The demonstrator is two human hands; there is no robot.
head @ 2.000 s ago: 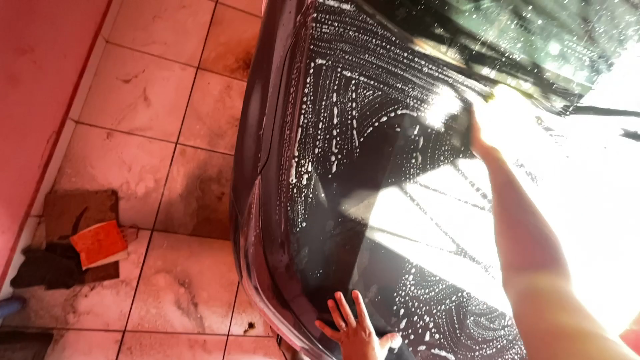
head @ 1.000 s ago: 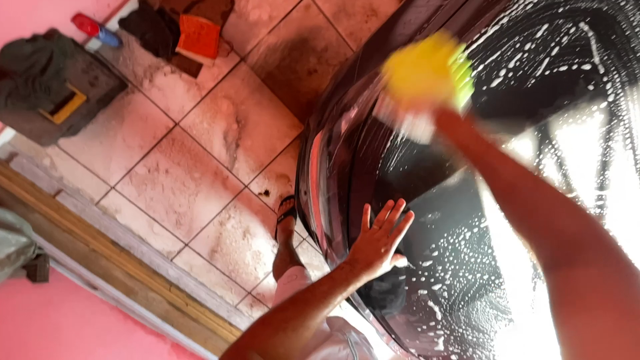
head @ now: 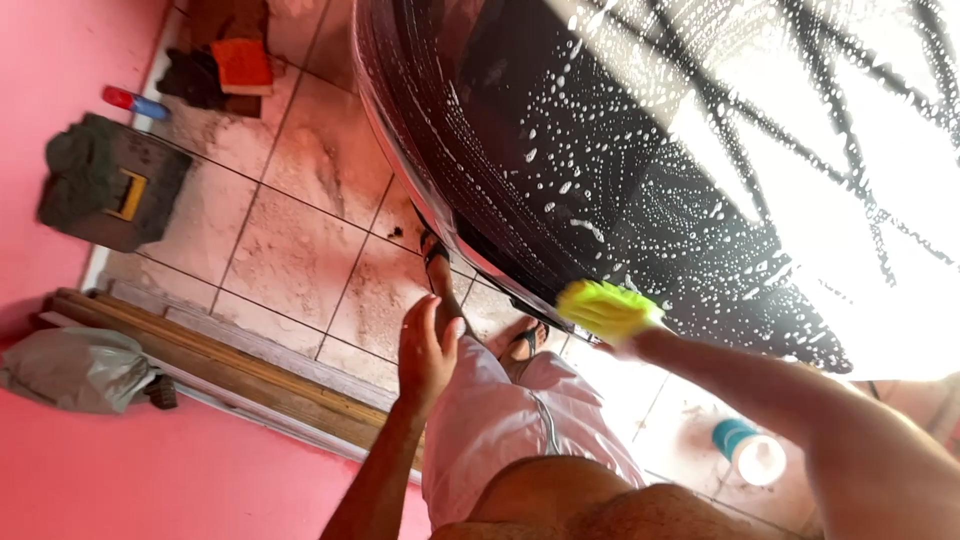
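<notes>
The dark car hood (head: 570, 172), streaked and dotted with soap suds, fills the upper right. My right hand (head: 637, 341) holds a yellow-green wash mitt or sponge (head: 606, 309) against the hood's front edge; the mitt is blurred, and it hides most of my fingers. My left hand (head: 429, 349) is off the car, raised in front of my left leg, its fingers apart and holding nothing.
A dark toolbox (head: 154, 184) with a cloth on top, a red-and-blue bottle (head: 136, 103) and an orange cloth (head: 242, 66) lie along the wall. Wooden boards (head: 247, 375) and a plastic bag (head: 79, 369) are lower left. A blue-and-white container (head: 759, 459) stands on the tiles at lower right.
My left hand has come off the hood. My right hand has moved the yellow mitt from the hood's far side down to its near front edge. The view has shifted toward my body.
</notes>
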